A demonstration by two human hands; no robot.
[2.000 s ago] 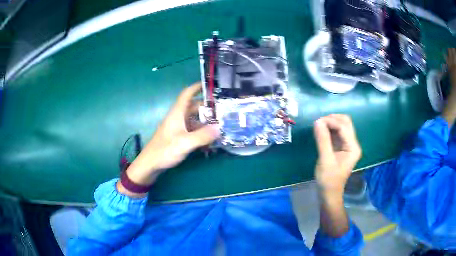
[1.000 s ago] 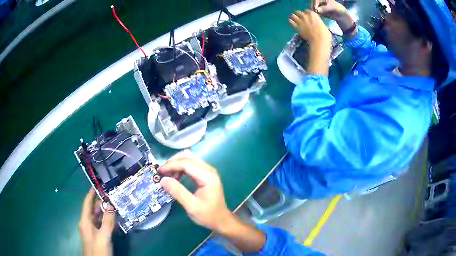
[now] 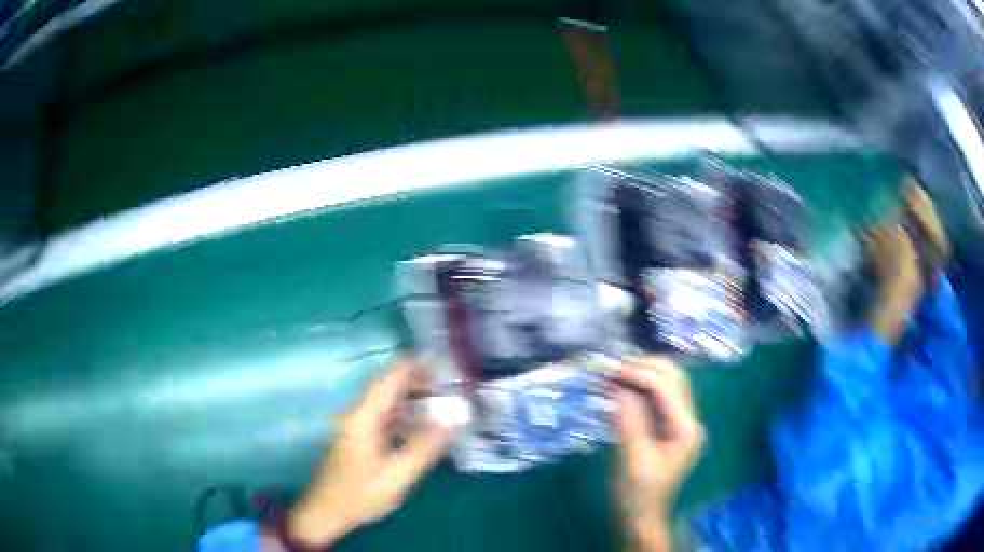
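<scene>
The frame is strongly blurred. An open unit (image 3: 540,313) with a white frame and dark inside stands on the green bench in front of me. Its blue circuit board (image 3: 545,415) is at the near end, and a dark red wire (image 3: 459,323) runs along its left side. My left hand (image 3: 378,453) is at the unit's lower left corner, thumb and fingers around a small white part there. My right hand (image 3: 656,431) is at the board's right edge, fingers bent together. Blur hides whether its fingertips pinch anything.
Two more open units (image 3: 691,313) stand close by to the right, behind my right hand. A person in a blue smock (image 3: 874,431) works at the far right. A pale rail (image 3: 378,178) crosses behind the units. A red wire (image 3: 593,70) sticks up past it.
The view has swung, so the units and rail sit differently in the picture. Both hands are still at the unit; two seconds ago my right hand was away from it.
</scene>
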